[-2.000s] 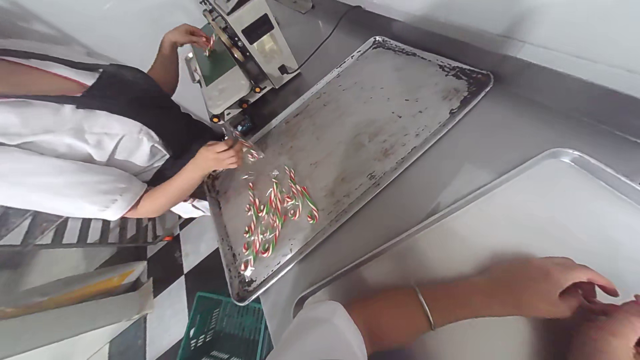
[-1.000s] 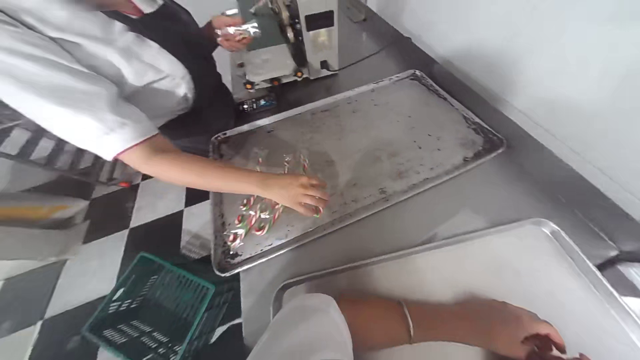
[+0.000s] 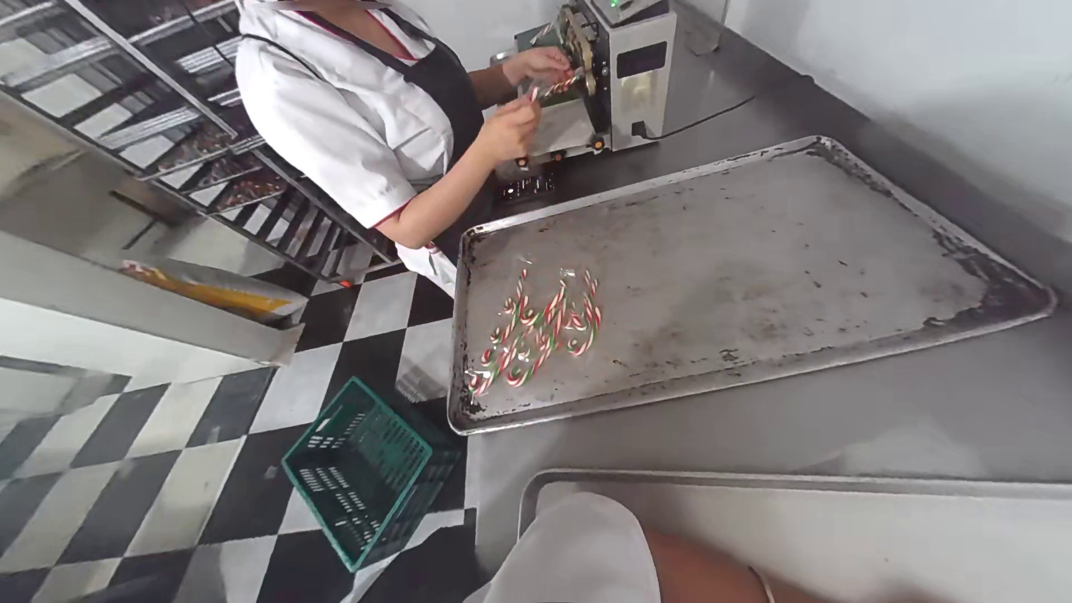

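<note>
Neither of my hands shows; only a forearm in a white sleeve, with a metal bracelet point(image 3: 762, 584), comes in at the bottom edge over the near metal tray point(image 3: 670, 479). Beyond it lies a worn baking tray point(image 3: 754, 251) with a group of wrapped red, white and green candy canes point(image 3: 548, 331) at its left end. At the back a co-worker's two hands hold a wrapped candy cane point(image 3: 557, 85) up against a sealing machine point(image 3: 641, 84).
The co-worker point(image 3: 352, 109) stands at the left of the steel table point(image 3: 754, 427). A green plastic crate point(image 3: 360, 469) is on the checkered floor. Behind stands a metal rack point(image 3: 167, 92). A black cable point(image 3: 712, 117) runs from the machine to the wall.
The co-worker's one hand has left the candy canes on the tray and is now at the machine beside the other. The view has swung left, and my hand has gone out of it.
</note>
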